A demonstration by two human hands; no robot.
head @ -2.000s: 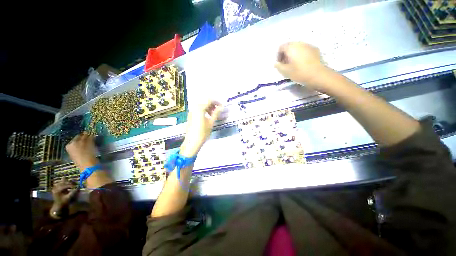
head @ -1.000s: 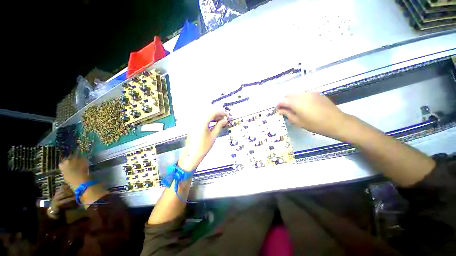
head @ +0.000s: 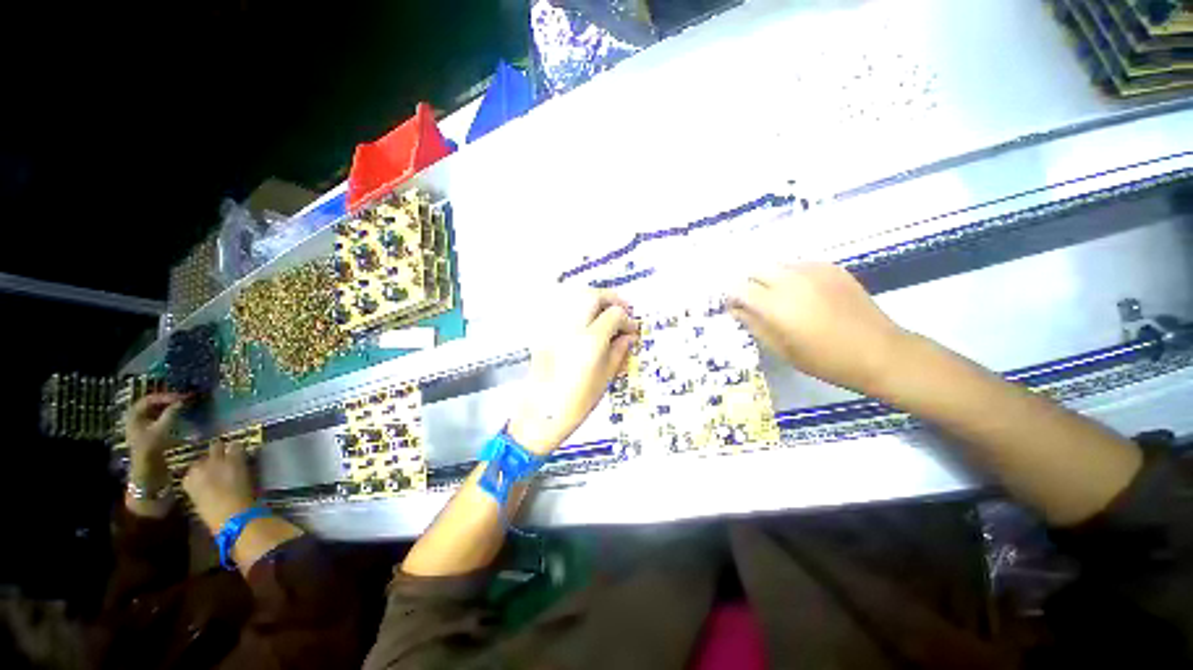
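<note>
A circuit board panel (head: pixel 693 393), washed out by glare and dotted with dark parts, lies between the conveyor rails in front of me. My left hand (head: pixel 576 373), with a blue wrist strap (head: pixel 506 466), is at the panel's upper left edge with its fingertips pinched together. My right hand (head: pixel 811 321) is at the panel's upper right edge, fingertips down at the board. Whether either hand holds a small part is too small to tell. A thin row of dark components (head: pixel 680 232) lies on the white table beyond the rail.
Another person's hands (head: pixel 220 479) are at a board at the left. A second panel (head: pixel 383 439) lies between us. Beyond are a gold-brown heap (head: pixel 288 317), a black heap (head: pixel 192 356), stacked panels (head: pixel 393 262), a red bin (head: pixel 399 157), a blue bin (head: pixel 501 100) and more stacked panels (head: pixel 1132 52).
My right hand has come from over the table down to the panel's upper right edge. My left hand has moved right, onto the panel's upper left edge. The other person's hands have shifted.
</note>
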